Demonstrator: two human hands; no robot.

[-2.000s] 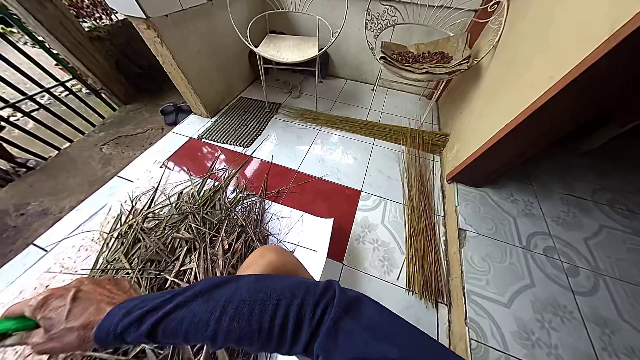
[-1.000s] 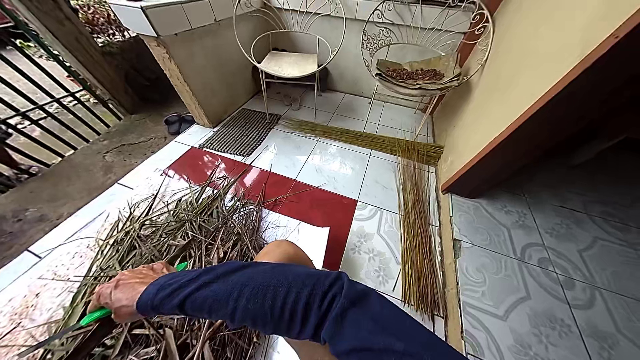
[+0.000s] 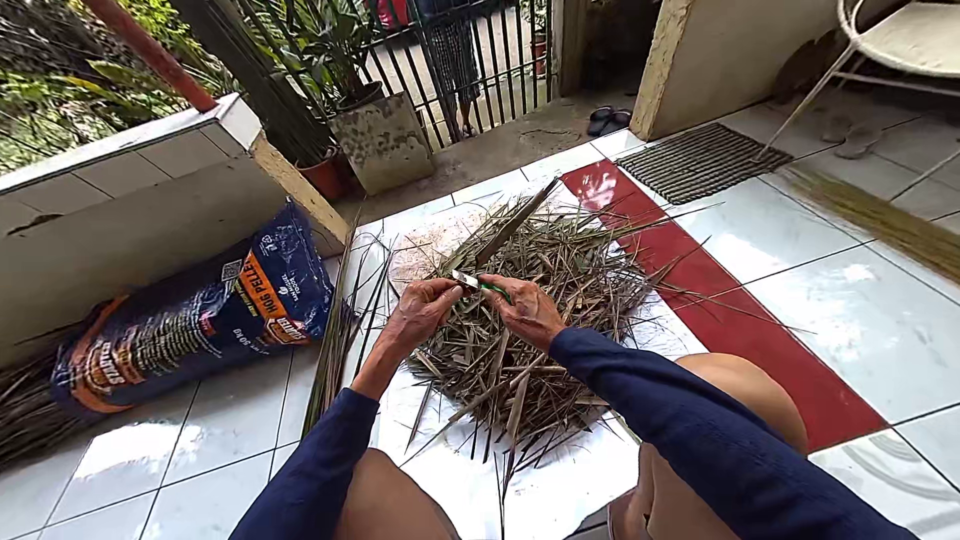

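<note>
My right hand (image 3: 527, 309) grips a knife (image 3: 480, 285) with a green handle, its short bright blade pointing left toward my other hand. Thumb and fingers of my left hand (image 3: 424, 310) pinch the end of a dry palm leaf strip (image 3: 517, 223), which rises up and to the right past the blade. Both hands are close together over a heap of dry leaf strips (image 3: 517, 390) on a white sheet (image 3: 457, 487). Some long strips (image 3: 330, 360) lie on the floor left of the sheet.
A dark blue feed sack (image 3: 187, 315) lies at the left beside a low wall (image 3: 127, 187). A woven mat (image 3: 701, 161), a bundle of thin sticks (image 3: 877, 214) and a white metal chair (image 3: 911, 37) are at the right. A person (image 3: 454, 60) stands beyond the gate (image 3: 502, 82); slippers (image 3: 609, 120) lie near it.
The view has swung left. My right hand, with the green-handled knife, was over the heap's left side and is now above its middle. My left hand, unseen before, is in view holding a strip.
</note>
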